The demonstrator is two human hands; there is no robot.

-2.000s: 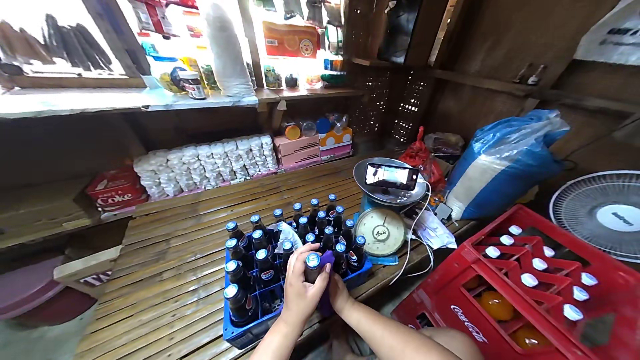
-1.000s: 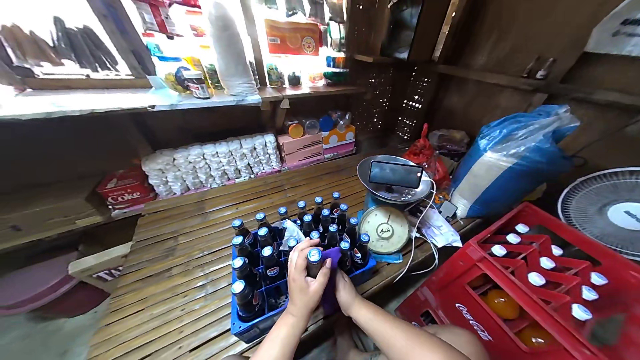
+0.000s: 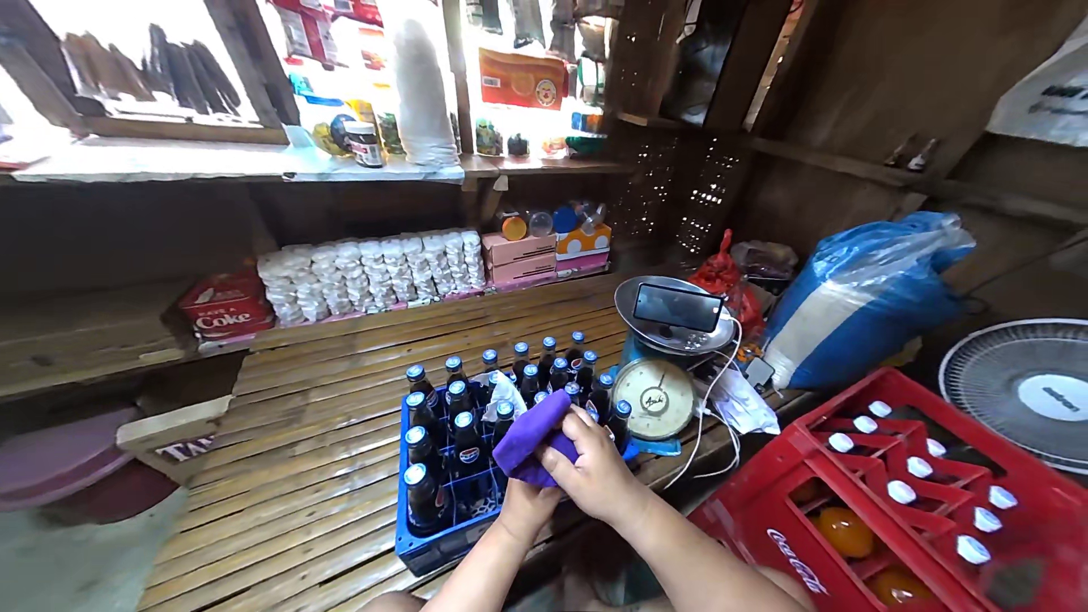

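A purple cloth (image 3: 534, 433) is bunched over the near right part of a blue plastic crate (image 3: 425, 548) on the slatted bamboo table. My right hand (image 3: 595, 467) grips the cloth from the right. My left hand (image 3: 531, 501) is beneath it, mostly covered; a bottle inside the cloth cannot be made out. Dark glass Pepsi bottles (image 3: 468, 446) with blue caps stand upright in the crate around the cloth. A crumpled white piece of plastic or paper (image 3: 505, 396) lies among the bottles.
Behind the crate to the right stands a dial scale (image 3: 653, 399), a phone (image 3: 677, 307) resting in its pan with a white cable (image 3: 727, 408). A red Coca-Cola crate (image 3: 756, 510) of white-capped bottles is at the right, near a fan (image 3: 1033, 391) and a blue sack (image 3: 867, 297).
The blue-capped bottle top that showed between my hands is no longer visible there. The purple cloth has come up over my left hand, and my right hand has moved onto it.
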